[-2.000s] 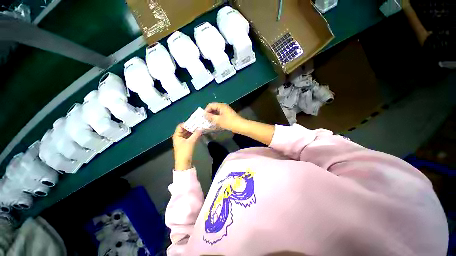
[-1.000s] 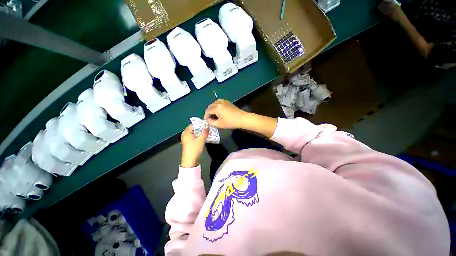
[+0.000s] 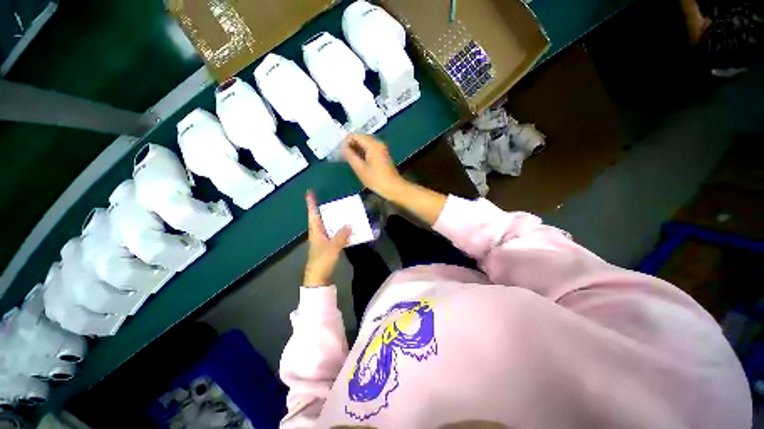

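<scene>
My left hand holds a palm-sized white label sheet between thumb and fingers, just off the bench edge. My right hand is above the bench edge, fingers bent together, close to the square foot of a white camera unit. A pale blur shows at the right fingertips; I cannot tell whether it is a label. The units lie in a curved row, heads away from me and feet toward me.
Green bench with metal-edged line behind. An open brown carton holds a dark label sheet. Flat cardboard lies at the back. Below are crumpled white waste and a blue bin. Another person's arm shows top right.
My right hand has left the sheet and moved up toward the unit feet. The sheet, crumpled-looking a second ago, now shows flat in my left hand. The view has shifted slightly.
</scene>
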